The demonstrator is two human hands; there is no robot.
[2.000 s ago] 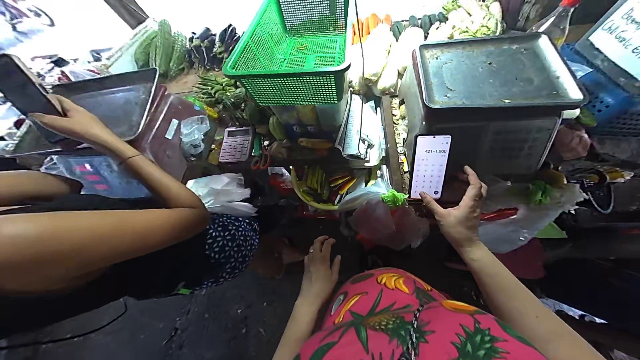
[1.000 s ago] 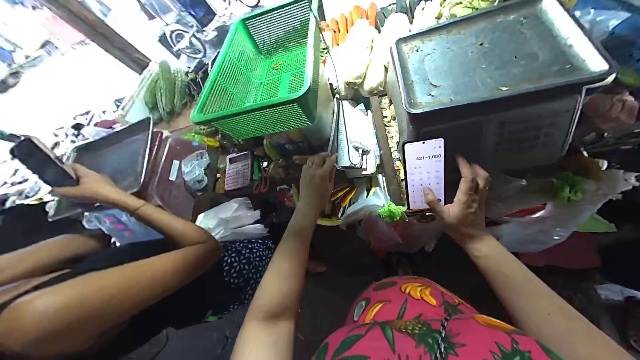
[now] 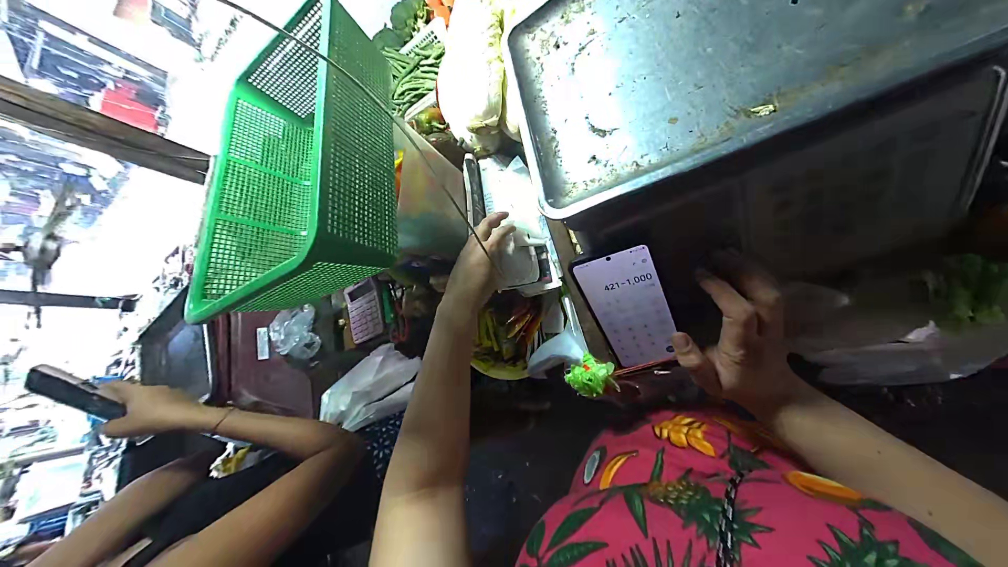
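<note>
My left hand (image 3: 480, 260) reaches to a stack of papers and plastic (image 3: 512, 205) between the green basket and the metal tray, its fingers touching the near end; whether it grips anything cannot be told. A smartphone (image 3: 626, 307) with a calculator on its lit screen leans by the dark box below the tray. Beside its lower right corner is my right hand (image 3: 732, 339), thumb near the screen and fingers apart, holding nothing visible. Below my left hand, a yellow-rimmed basket holds chillies (image 3: 504, 339). A bright green tuft (image 3: 589, 375) lies near the phone's lower edge.
A green plastic basket (image 3: 315, 173) stands at upper left, a metal tray (image 3: 614, 102) at upper right, with vegetables between them. A pink calculator (image 3: 365, 312) and a white plastic bag (image 3: 370, 386) lie at left. Another person's hand (image 3: 150, 405) holds a dark phone at far left.
My left hand has gone from low near my lap up to the papers beyond the chilli basket. My right hand stays by the phone. The view has tilted and moved closer.
</note>
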